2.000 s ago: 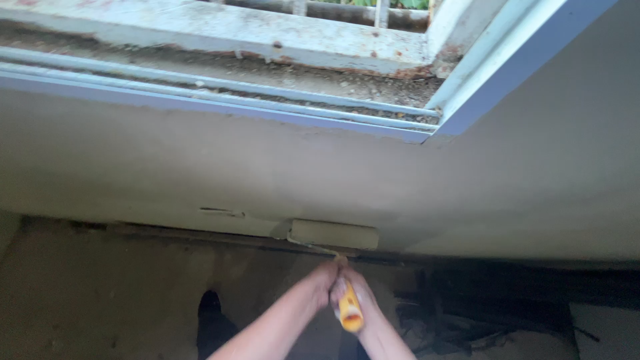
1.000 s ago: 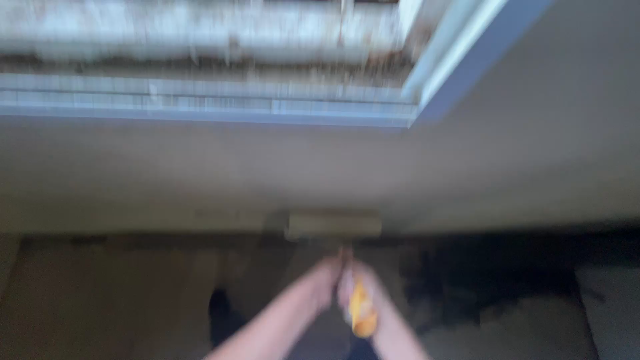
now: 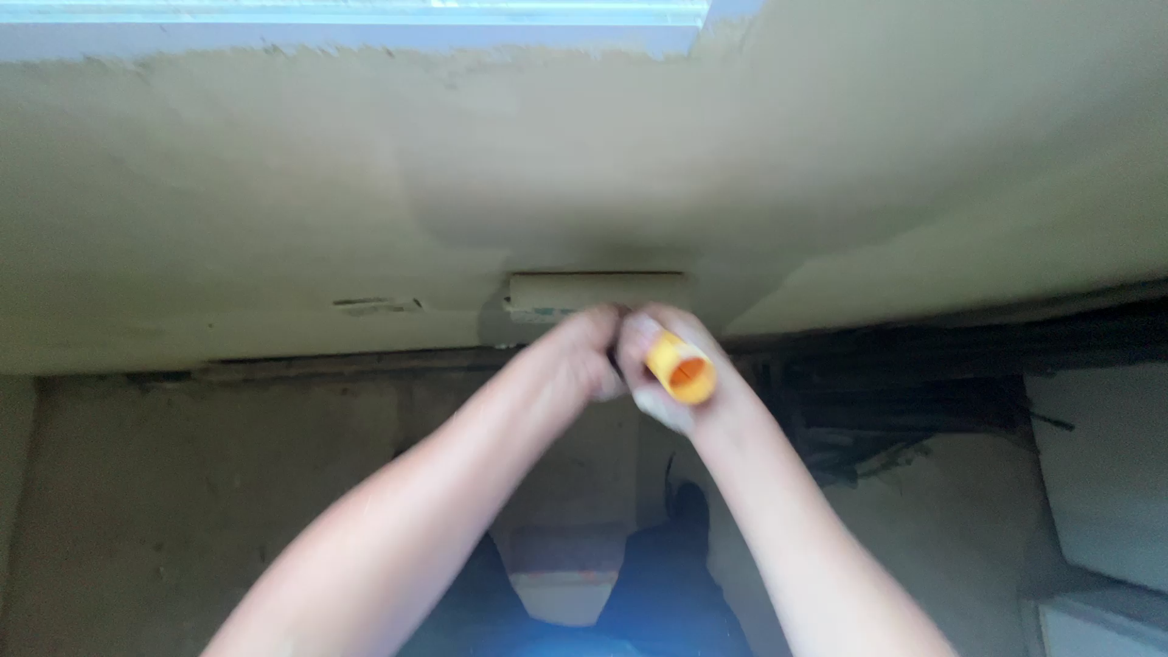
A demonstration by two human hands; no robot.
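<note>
Both my hands grip a paint roller. My right hand (image 3: 671, 365) is wrapped around its yellow handle (image 3: 683, 368), whose hollow end faces the camera. Just left of it and touching it, my left hand (image 3: 593, 351) is closed around the tool farther up; the part inside its fingers is hidden. The roller sleeve (image 3: 598, 292) lies level against the low part of the pale wall (image 3: 547, 164), beyond my hands. Pale smears that look like paint mark my right hand.
A window frame (image 3: 365, 36) edges the wall's top. A dented mark (image 3: 376, 304) shows left of the sleeve. Dark long pieces (image 3: 894, 392) lie along the wall base at right, near pale box-like objects (image 3: 1109, 474). My legs stand on the floor (image 3: 228, 493).
The view has shifted, with less of the window showing. My hands keep hold of the roller, and its sleeve remains low on the wall.
</note>
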